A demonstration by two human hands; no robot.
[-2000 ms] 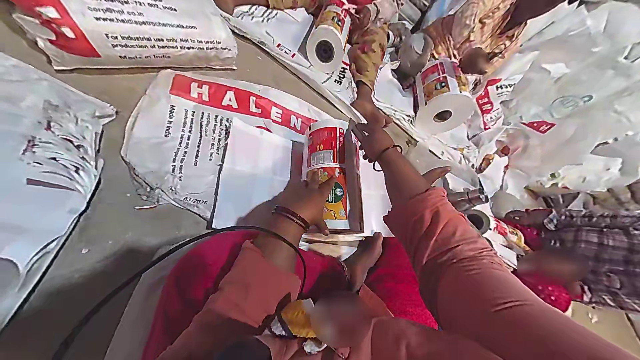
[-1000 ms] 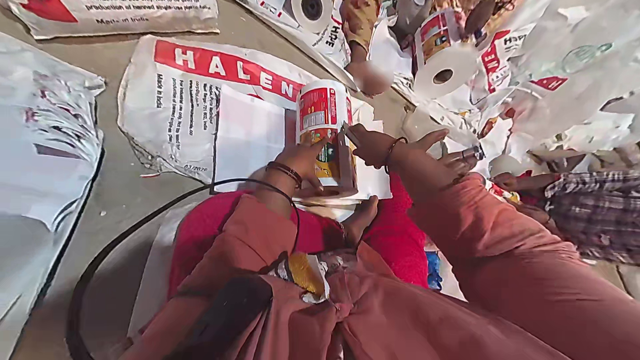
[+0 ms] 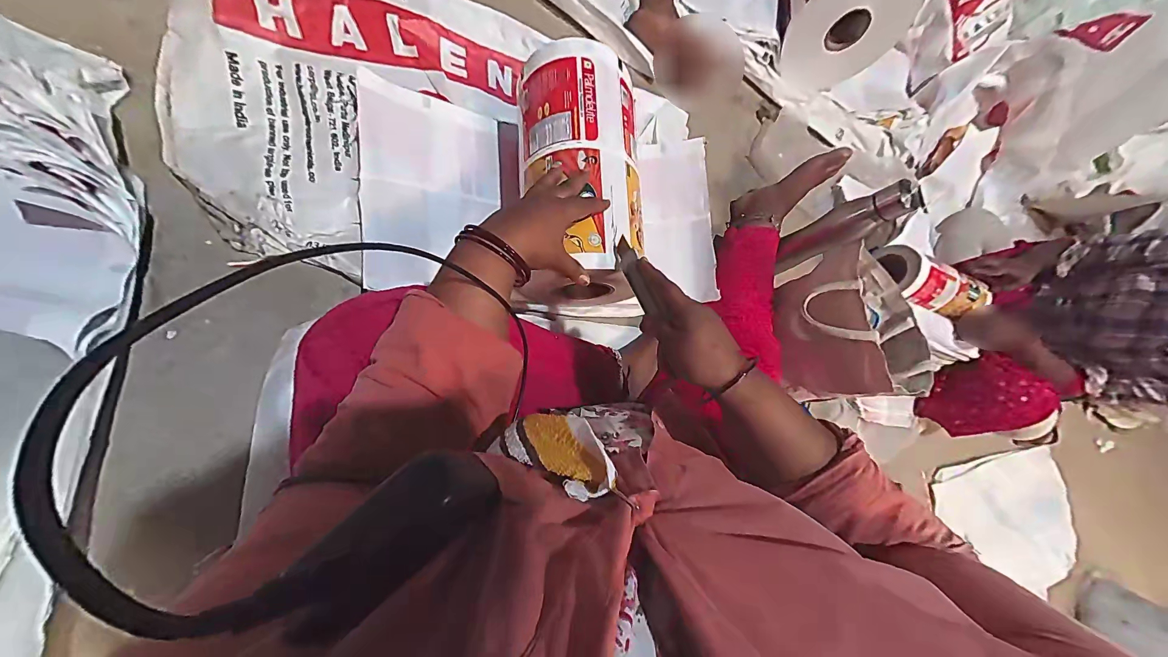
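A roll of printed packaging film [image 3: 584, 119], red, white and yellow, lies lengthwise away from me on white sheets [image 3: 680, 210]. My left hand [image 3: 557, 224] grips its near part, fingers spread over the print and thumb by the lower end, where a cardboard core [image 3: 589, 290] shows. In my right hand [image 3: 689, 333] is a dark, flat, narrow tool [image 3: 643, 285], perhaps a blade. Its pointed tip is at the roll's lower right edge; whether it touches the film cannot be told. Under the roll, part of a brown-edged piece is hidden.
A white woven sack with a red band [image 3: 274, 119] lies at the upper left. A black cable [image 3: 55, 438] loops across my left side. White bags and sheets [image 3: 73, 265] lie far left. Rightward are a metal cylinder [image 3: 844, 219], other film rolls [image 3: 940, 283] and co-workers' arms.
My right hand has moved from the roll's right side toward its near end, closer to my body, with the dark tool in it. My left hand stays on the roll. The view has shifted.
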